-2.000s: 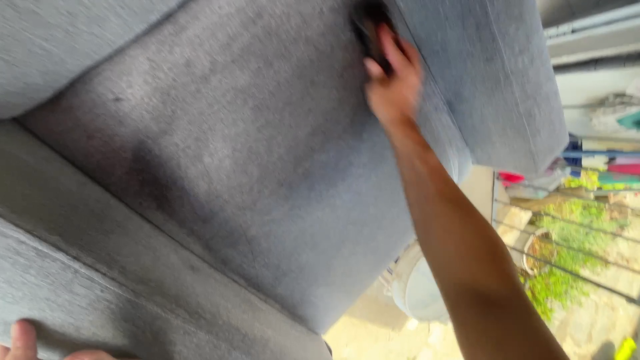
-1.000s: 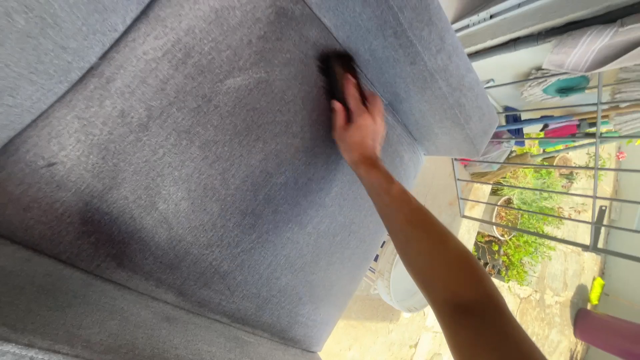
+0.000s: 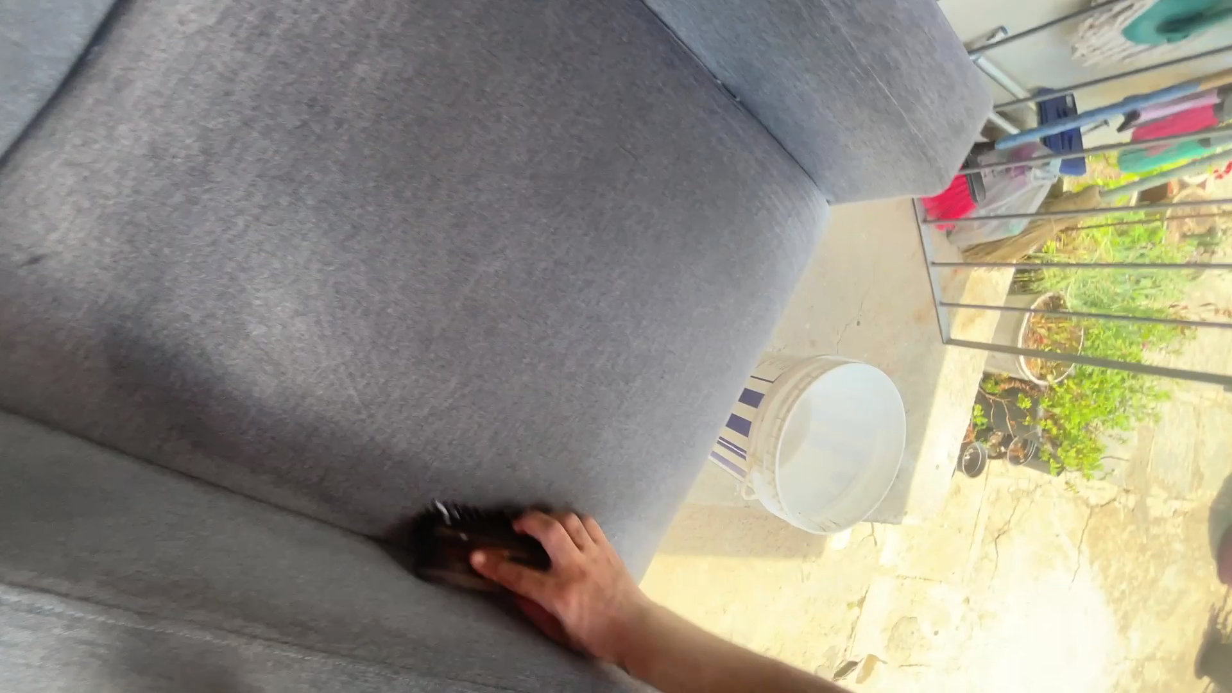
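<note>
My right hand (image 3: 573,582) grips a dark scrubbing brush (image 3: 472,549), somewhat blurred. Its bristles touch the grey fabric seat cushion (image 3: 462,250) close to the seam along the lower armrest (image 3: 173,549). A darker patch or shadow lies on the cushion left of the brush. Across the seat stands the other armrest (image 3: 828,87), at the upper right. My left hand is outside the view.
A white plastic bucket (image 3: 837,448) with blue stripes stands on the floor just past the seat's front edge. Beyond it are a metal railing (image 3: 1078,356), potted plants (image 3: 1054,337), and a red-bristled broom (image 3: 953,200) with other cleaning tools.
My right hand with the brush has moved from beside the upper armrest across the cushion to the seam at the lower armrest. My left hand, partly visible two seconds ago, has left the view.
</note>
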